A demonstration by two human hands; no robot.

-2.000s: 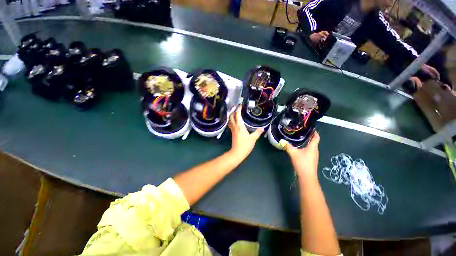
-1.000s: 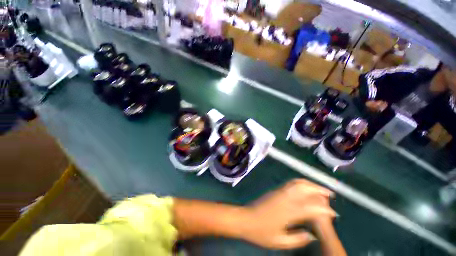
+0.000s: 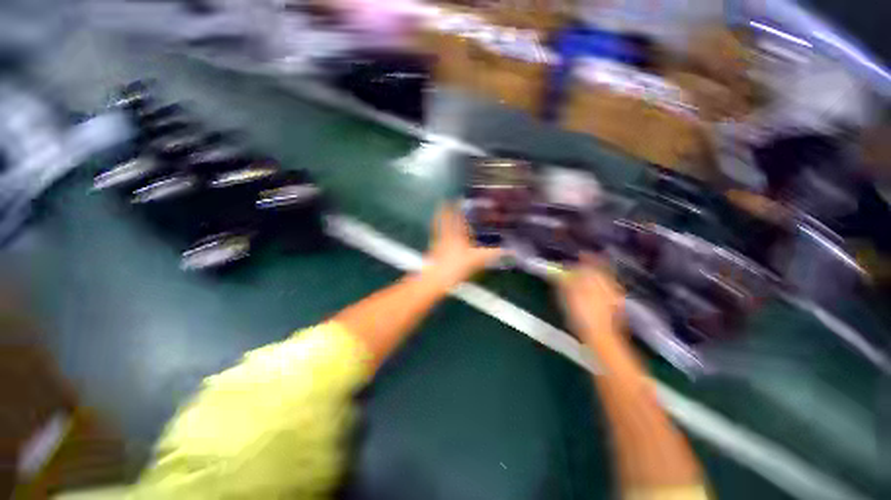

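Observation:
The frame is strongly blurred. Two camera units with black open heads stand side by side beyond the pale strip. My left hand is at the left side of this pair, fingers against it. My right hand is at the near right side of the pair, fingertips touching it. The hands seem to hold the pair between them. More camera units lie just to the right, too blurred to tell apart.
Several black camera heads are piled at the left. A pale metal strip runs diagonally along the green bench. Brown cartons stand beyond. A person in dark clothing is at the far right.
The two camera units from the middle of the bench are now beyond the strip, beside the others. My hands have moved apart and forward onto them. The view has shifted.

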